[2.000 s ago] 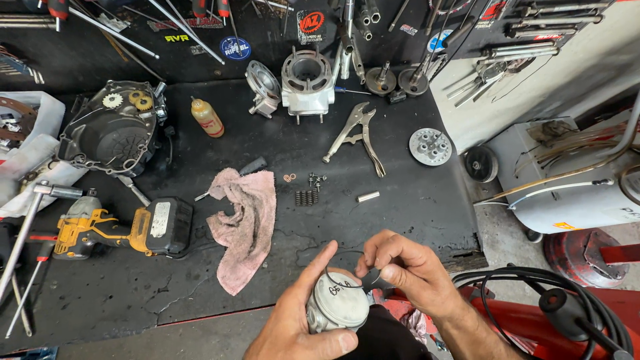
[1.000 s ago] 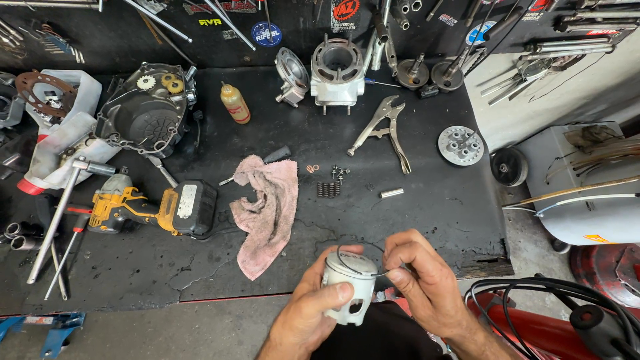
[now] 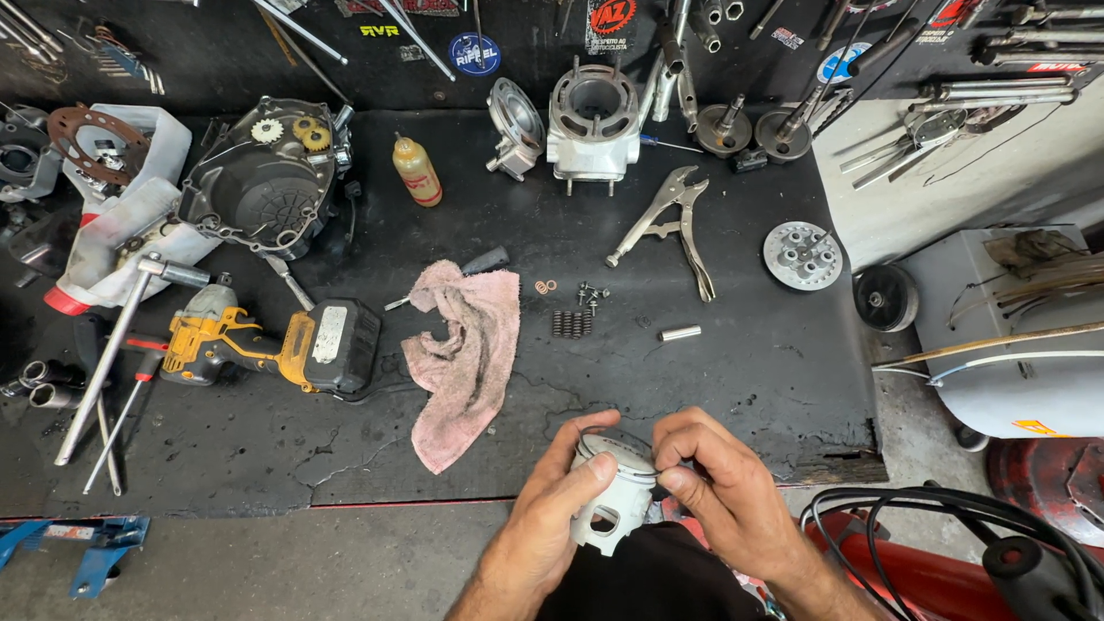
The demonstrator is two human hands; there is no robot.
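My left hand [image 3: 556,500] grips a light-coloured engine piston [image 3: 614,500] from its left side, thumb near the crown; the piston stands upright, slightly tilted, just off the bench's front edge. A thin dark piston ring [image 3: 590,442] lies around the crown's upper rim, its left part standing a little off it. The fingertips of my right hand [image 3: 720,479] pinch the ring at the piston's right side. On the bench behind are a metal wrist pin [image 3: 680,333], several coil springs [image 3: 572,323], small bolts [image 3: 592,295] and copper washers [image 3: 545,286].
A pink rag [image 3: 470,362] lies left of the springs, a cordless impact wrench [image 3: 267,345] farther left. Locking pliers [image 3: 668,226], an engine cylinder [image 3: 593,129], a clutch pressure plate [image 3: 802,256] and a plastic bottle [image 3: 417,171] stand or lie behind. Black cables [image 3: 931,509] hang at the lower right.
Two seconds ago the piston's crown faced me and the ring was off it between my hands. Now the piston is upright, with the ring down around its upper rim.
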